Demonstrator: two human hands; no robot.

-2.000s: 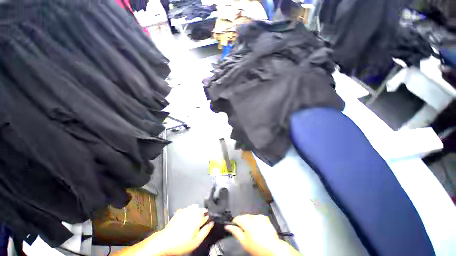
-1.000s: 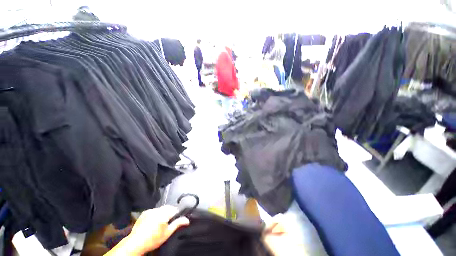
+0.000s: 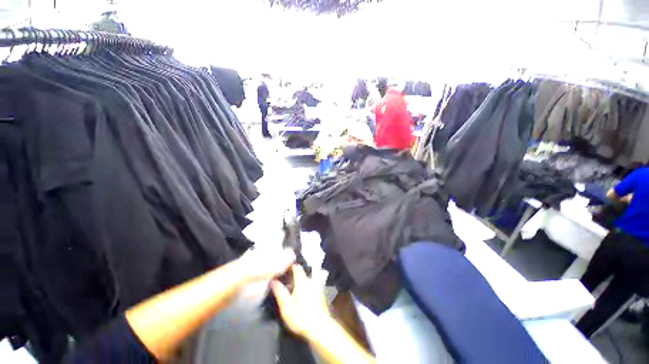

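Note:
My left hand [image 3: 269,263] and my right hand [image 3: 300,304] are close together at the lower centre. Both are on a narrow dark garment [image 3: 292,245], seen nearly edge-on and blurred. Its hanger cannot be made out. The fingers of my left hand are partly washed out by glare. A large crumpled dark pile [image 3: 381,227] lies just right of my hands, on the far end of the padded navy board [image 3: 462,302].
Dark garments [image 3: 135,178] hang densely on a metal rail [image 3: 85,41] at left. The pale table [image 3: 562,341] is under the board. A person in blue [image 3: 633,206] stands at far right. A red object [image 3: 393,121] and another person [image 3: 264,106] are ahead.
The view has lifted, showing more of the room. The dark garment, broad across my hands a second ago, is now turned edge-on and raised. My hands have come closer together.

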